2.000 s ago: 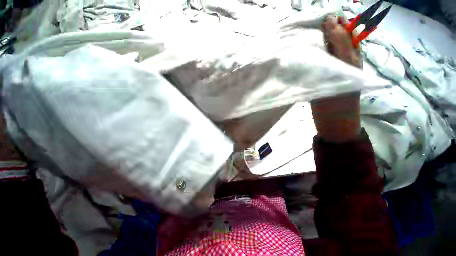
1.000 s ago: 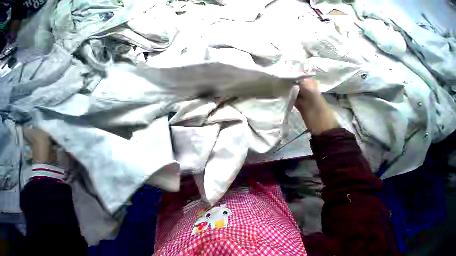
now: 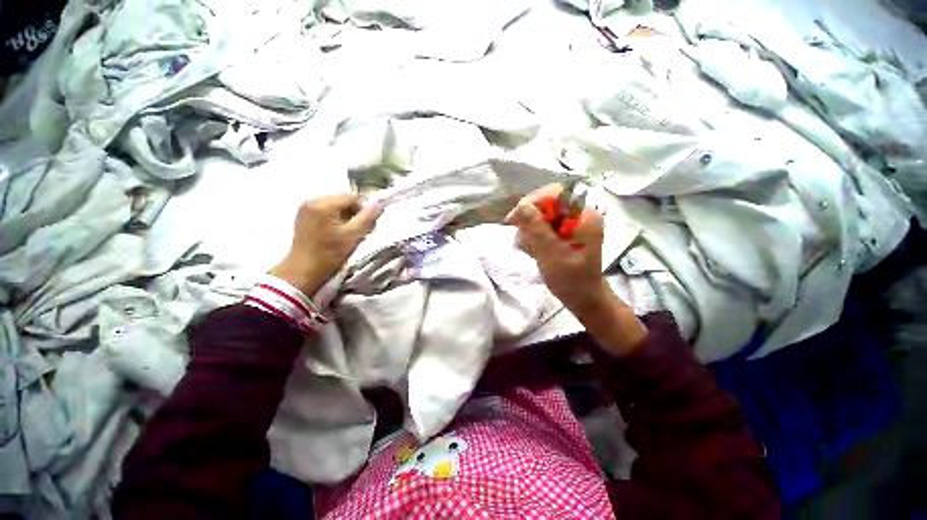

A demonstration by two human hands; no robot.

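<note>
A crumpled pale grey-white shirt (image 3: pixel 447 330) lies in front of me, and part of it hangs over the table's near edge onto my lap. My left hand (image 3: pixel 328 240) pinches a fold or seam of it at centre left. My right hand (image 3: pixel 561 244) is at centre right, holding small orange-red thread snips (image 3: pixel 565 217) with a short metal tip; its fingertips are at the raised edge of the cloth, and whether they grip it is unclear. A dark neck label (image 3: pixel 428 243) shows between my hands.
Heaps of similar shirts lie to the left (image 3: pixel 112 229), to the right (image 3: pixel 773 229) and beyond. A pink checked apron (image 3: pixel 488 472) with a cartoon patch covers my lap. Something blue (image 3: pixel 813 391) is below the table at right. Dark cloth with white lettering is at top left.
My left hand has come in from the far left to the centre and pinches the cloth. My right hand has moved slightly left. The shirt has settled, and the neck label and snips now show.
</note>
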